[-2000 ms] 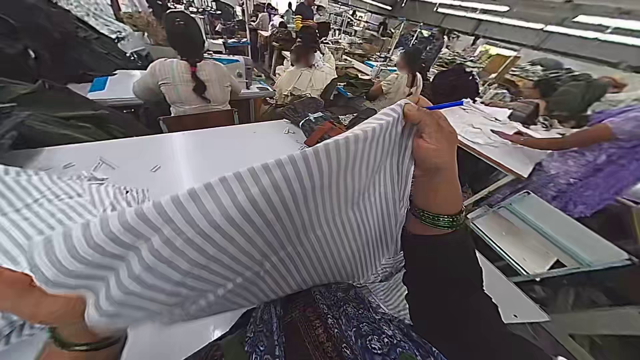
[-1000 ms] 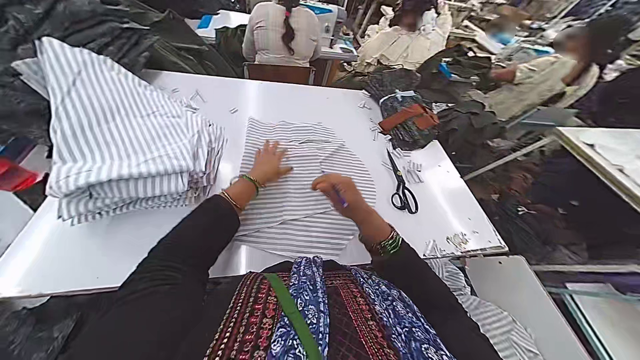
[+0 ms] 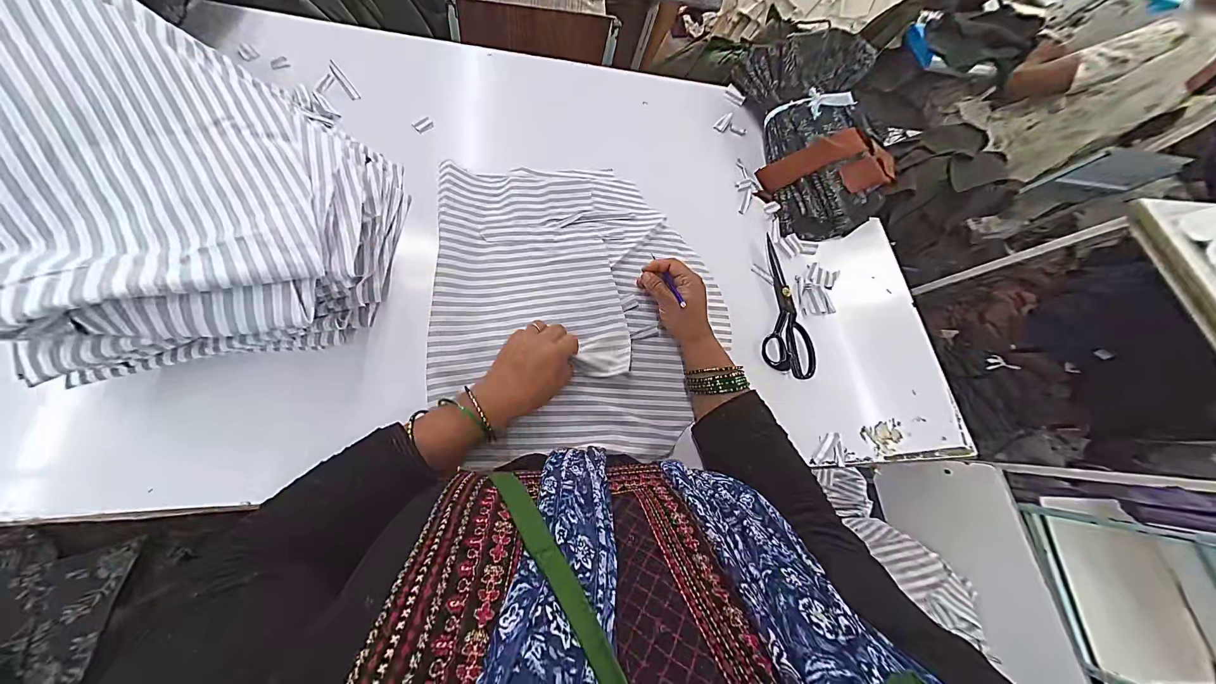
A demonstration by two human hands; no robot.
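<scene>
A grey-and-white striped fabric piece (image 3: 532,275) lies on the white table in front of me, partly doubled over itself. My left hand (image 3: 537,366) pinches an edge of it, where a small corner is turned up beside the fingers. My right hand (image 3: 679,299) holds a blue pen (image 3: 674,289) between thumb and fingers, resting over the fabric's right part. Black-handled scissors (image 3: 787,313) lie to the right of that hand, blades pointing away from me. A tall folded stack of the same striped fabric (image 3: 190,209) stands at the left.
Small striped scraps (image 3: 815,290) are scattered around the scissors and along the far side of the white table (image 3: 570,104). A tied dark fabric bundle (image 3: 807,123) with a rust-brown strip (image 3: 812,161) sits at the far right corner. Another person's hand (image 3: 1042,71) shows beyond it.
Two seconds ago both hands held the striped fabric up; now it lies on the table. Since one second ago, my left hand has moved down the fabric and gripped its edge. The view has shifted.
</scene>
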